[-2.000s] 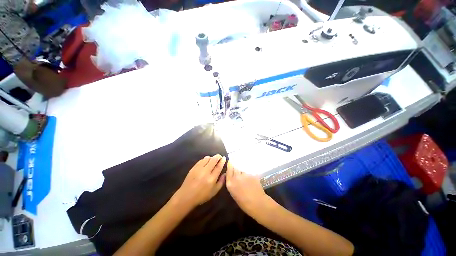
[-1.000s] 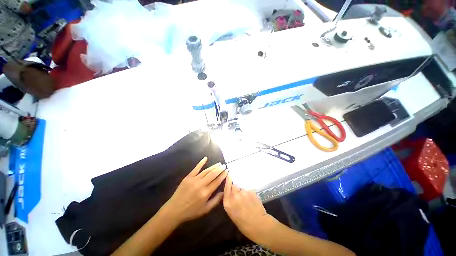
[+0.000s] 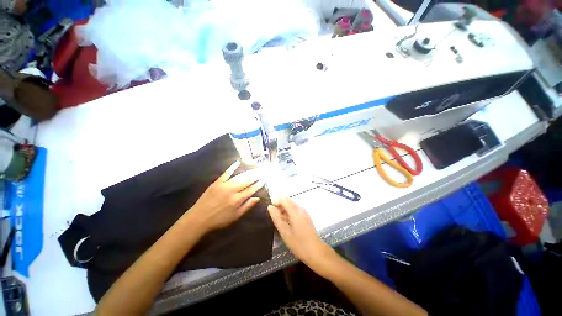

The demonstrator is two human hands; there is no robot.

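A dark garment panel point(image 3: 166, 191) lies on the white table left of the needle, its right edge at the presser foot point(image 3: 270, 154) of the white sewing machine point(image 3: 345, 92). My left hand point(image 3: 225, 200) lies on the panel with fingers spread, fingertips just left of the presser foot. My right hand point(image 3: 293, 225) is at the panel's right edge, its thumb and fingers close together there; whether they pinch the cloth is hard to tell. A thin white loop point(image 3: 81, 248) lies on the panel's far left end.
Thread snips point(image 3: 336, 188), scissors with red and orange handles point(image 3: 400, 162) and a black phone-like rectangle point(image 3: 453, 145) lie right of the needle. A blue crate point(image 3: 425, 225) with dark cloth point(image 3: 462, 268) stands lower right, beside a red stool point(image 3: 522, 203). Sheer white material point(image 3: 148, 37) is behind.
The panel has moved forward past the needle on the left, and its lower edge now shows on the table's front. My left hand has moved forward and left; my right hand has moved slightly forward.
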